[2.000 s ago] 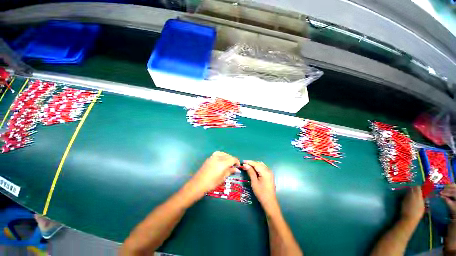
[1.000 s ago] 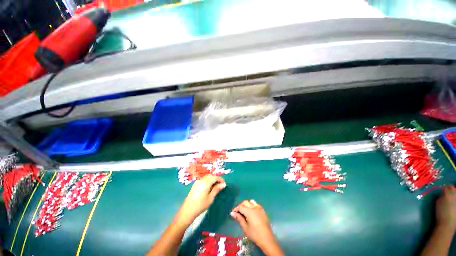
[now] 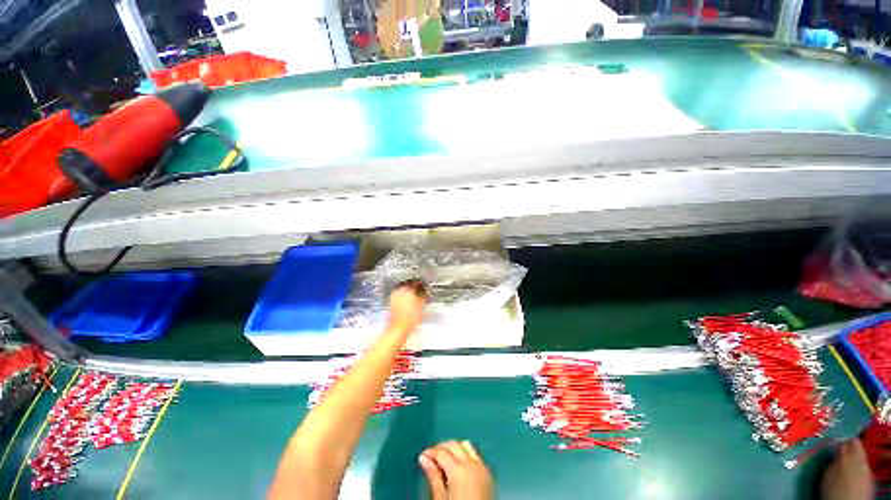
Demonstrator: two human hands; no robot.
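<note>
My left hand reaches over the bench edge to the clear plastic bag in the long white box. Its fingertips are at the bag's opening, by something small and dark; whether they grip anything is unclear. My right hand is low over the green bench, loosely curled, with nothing visible in it, cut by the lower edge. A pile of red leads with pale ends lies partly behind my left forearm. Another such pile lies to its right.
A blue tray rests on the box's left part; more blue trays lie left. Lead piles lie far left and right. A red and black tool with a cord is on the upper shelf. Another person's hand is at lower right.
The view has tilted up. My left hand has moved from the work area up and forward to the bag. My right hand stays over the bench; the small pile beside it has left the view.
</note>
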